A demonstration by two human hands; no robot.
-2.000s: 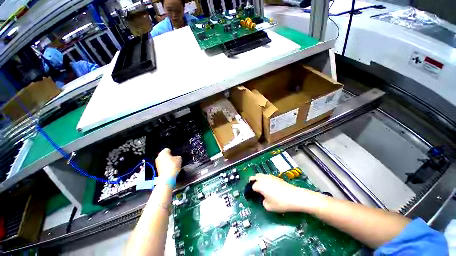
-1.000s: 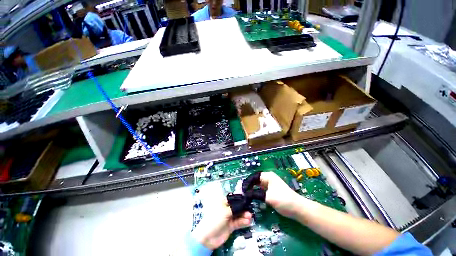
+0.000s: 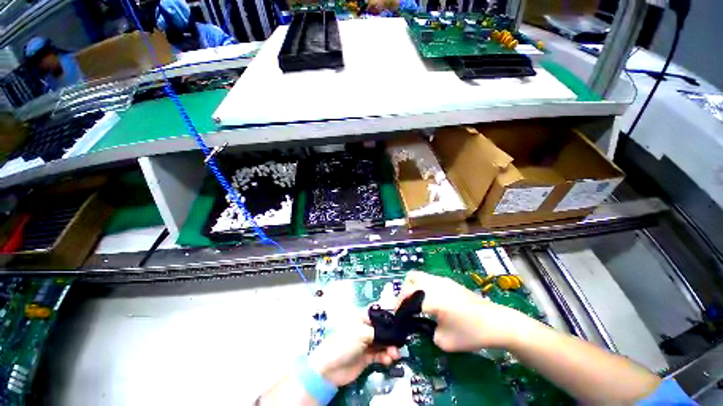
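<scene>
A large green circuit board (image 3: 476,366) lies below my hands on the conveyor. Several black cylindrical parts (image 3: 399,320), probably capacitors, are bunched between my two hands above the board. My left hand (image 3: 349,354), with a light blue wrist band (image 3: 317,384), holds them from the left. My right hand (image 3: 449,312) holds them from the right. The fingertips are partly hidden by the black parts. Orange-yellow parts (image 3: 507,281) stand near the board's upper right.
Under the shelf (image 3: 380,125) are a bin of white parts (image 3: 258,194), a bin of small black parts (image 3: 343,190), a narrow carton (image 3: 428,190) and a larger open carton (image 3: 515,200). A blue coiled cord (image 3: 190,127) hangs at the left. Another board (image 3: 24,333) lies far left.
My left hand has come from the small-parts bin to the board and met my right hand at the black parts. The view has turned, so the shelf appears shifted right in the picture.
</scene>
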